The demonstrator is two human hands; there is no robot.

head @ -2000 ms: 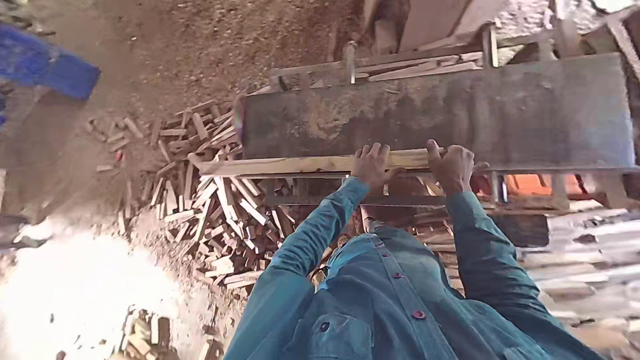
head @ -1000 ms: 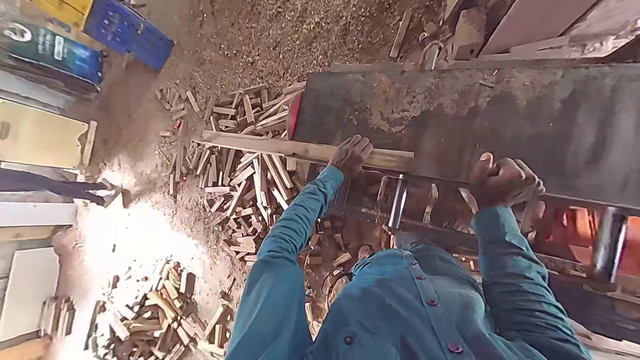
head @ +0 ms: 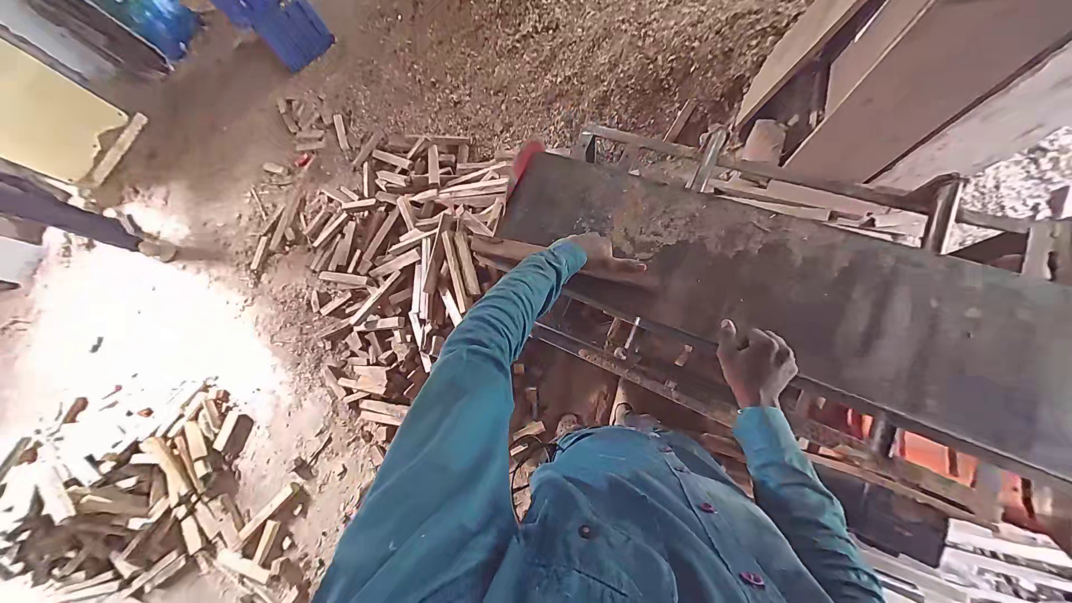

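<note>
My left hand (head: 605, 256) lies over a wooden strip (head: 507, 248) at the near left part of a long dark metal tabletop (head: 846, 310), its fingers pointing right. The hand covers the middle of the strip, whose left end reaches slightly past the table's end. My right hand (head: 756, 362) is at the table's near edge, to the right of the strip and apart from it. Its fingers are loosely curled, the thumb stands off from them, and nothing shows in it. Under the near edge runs a metal frame (head: 645, 377) with rods.
A heap of short wood offcuts (head: 394, 251) lies beyond the table's left end, and another offcut pile (head: 176, 502) at lower left. Leaning boards (head: 913, 92) stand at upper right. Blue crates (head: 293, 33) are at upper left. A person's leg (head: 67, 213) shows at the left edge.
The strip now juts much less past the table's left end than one second ago. My right hand was on the strip two seconds ago and is now off it. The view has turned.
</note>
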